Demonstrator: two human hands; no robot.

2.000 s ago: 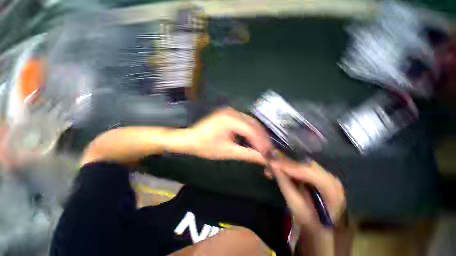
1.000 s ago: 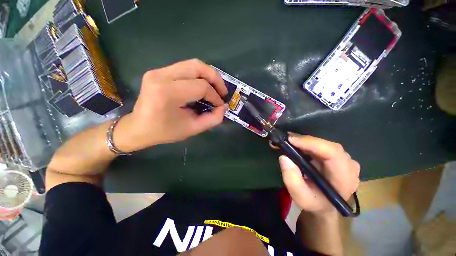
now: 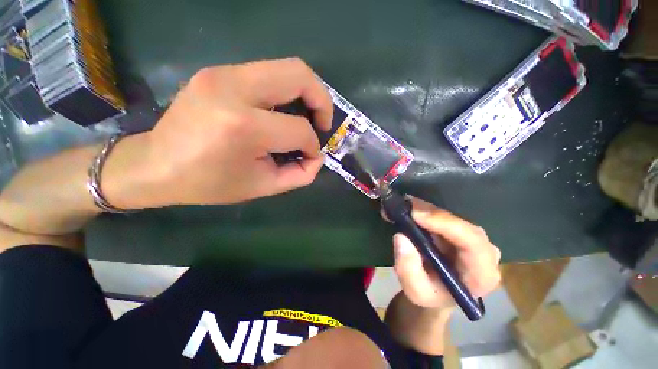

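A phone board [image 3: 389, 148] lies tilted on the dark green mat in front of me. My left hand [image 3: 238, 137] covers its upper left end and pinches an LCD module, whose dark edge shows at my fingertips. The module's orange flex tail [image 3: 337, 139] lies over the middle of the board. My right hand [image 3: 447, 256] holds a black soldering iron [image 3: 436, 263] like a pen. Its thin metal tip reaches over the board towards the flex tail; smoke or glare blurs the exact contact.
Another phone board [image 3: 498, 122] lies on the mat [image 3: 216, 32] to the right. Stacked phone boards [image 3: 555, 18] are at the upper right. LCD stacks [image 3: 68, 65] stand at the upper left. A round tan container [image 3: 628, 162] is at the right edge, with pale specks beside it.
The view has shifted, so the LCD stacks sit further left and more stacked boards show. Both hands keep their places at the board. The iron tip remains near the flex tail.
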